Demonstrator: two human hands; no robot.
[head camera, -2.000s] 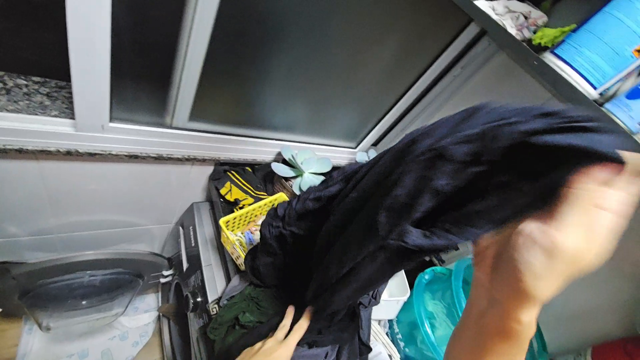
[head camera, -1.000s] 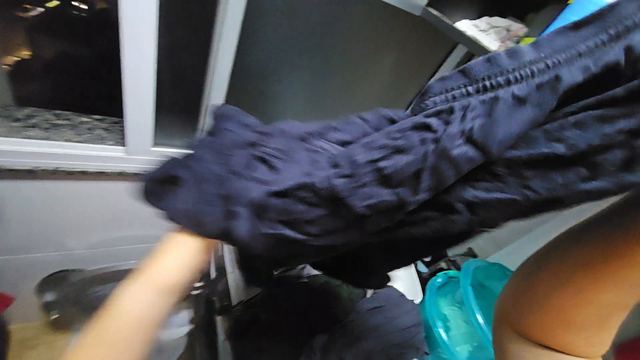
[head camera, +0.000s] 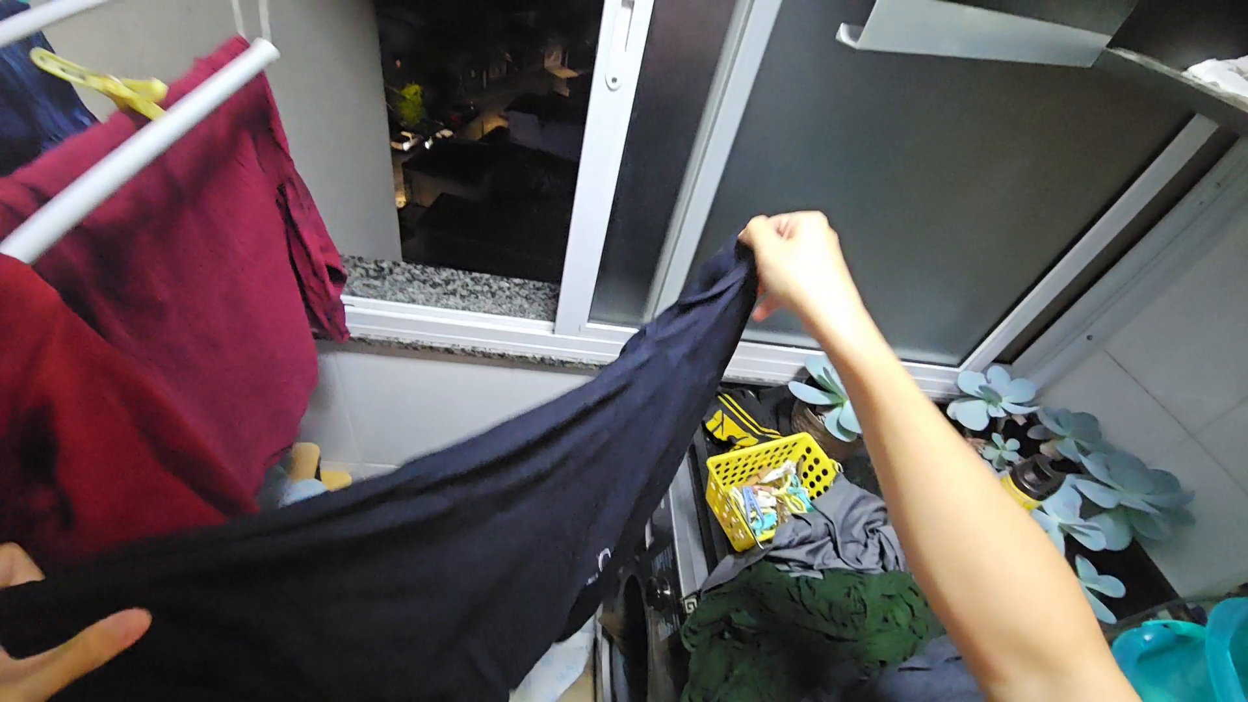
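Note:
A dark navy garment (head camera: 468, 526) is stretched slantwise across the lower left and middle. My right hand (head camera: 795, 258) pinches its upper end in front of the window frame. At the lower left edge my left hand (head camera: 68, 634) holds the other end, thumb over the cloth, its palm partly out of view. Below and right of the garment, a dark green cloth (head camera: 799, 629) and a grey cloth (head camera: 843, 526) lie in a heap beside a yellow plastic basket (head camera: 721, 497) of clothespins. A small white mark shows on the navy cloth.
Red garments (head camera: 214, 224) hang at left on a white drying-rack bar (head camera: 136, 151), with a yellow clothespin (head camera: 107, 83). Behind is a sliding window (head camera: 926, 195) with a granite sill (head camera: 458, 291). Succulents (head camera: 1121, 487) and a teal plastic tub (head camera: 1160, 653) are at the right.
The navy garment, bunched and raised toward the right before, now spans from the lower left to the upper middle. The view has swung left, bringing in the hanging red garments.

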